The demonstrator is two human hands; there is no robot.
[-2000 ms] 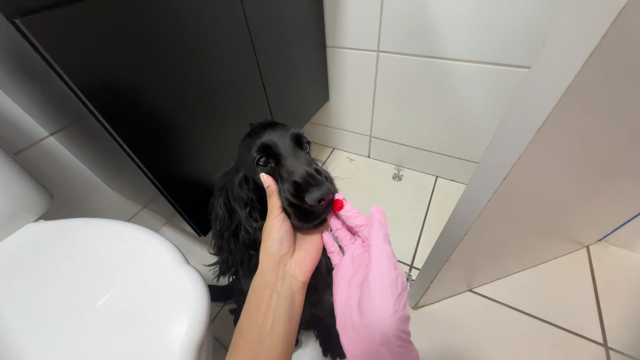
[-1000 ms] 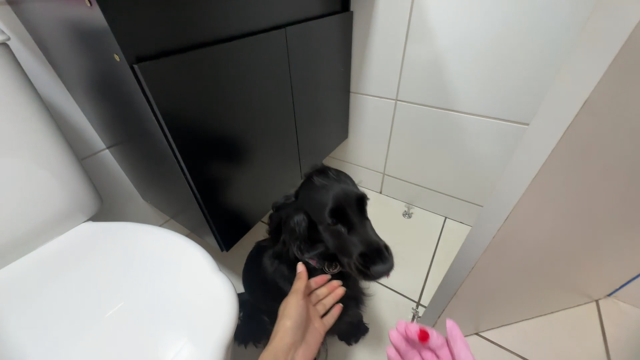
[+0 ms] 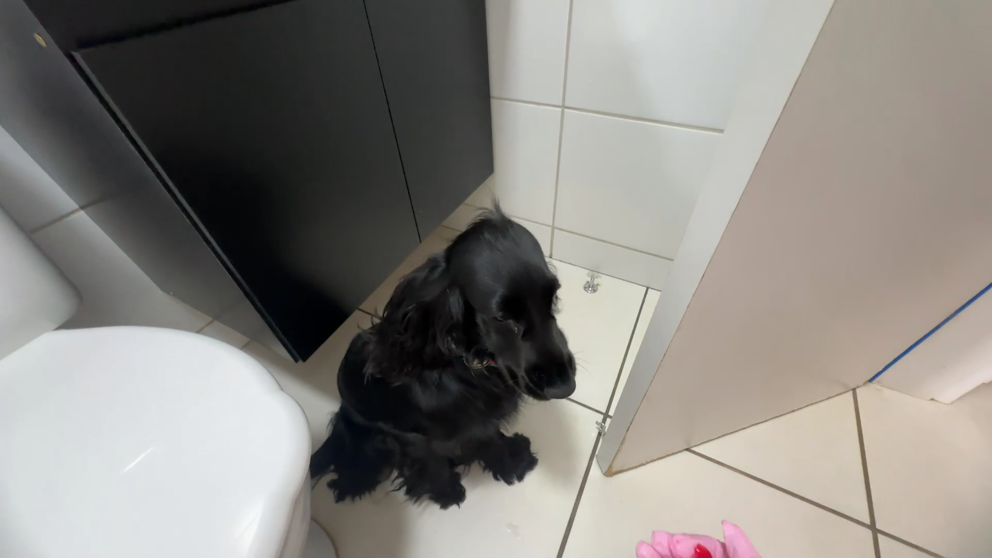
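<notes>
A black long-eared dog (image 3: 465, 364) sits on the tiled floor, its head turned down toward the right. Only the fingers of my right hand (image 3: 697, 544), in a pink glove, show at the bottom edge, to the right of and below the dog. A small red object (image 3: 701, 551) lies against those fingers; the palm is cut off by the frame. My left hand is out of view. The dog wears a collar (image 3: 479, 362), mostly hidden by fur.
A white toilet (image 3: 147, 434) with its lid down stands at the left. Behind the dog hangs a black cabinet (image 3: 256, 155). A pale door (image 3: 783, 271) stands at the right, and a small metal fitting (image 3: 591, 284) is on the floor near the tiled wall.
My left hand, under the dog's muzzle two seconds ago, has left the view. My gloved right hand has moved from the muzzle down to the bottom edge. The dog's head has turned downward.
</notes>
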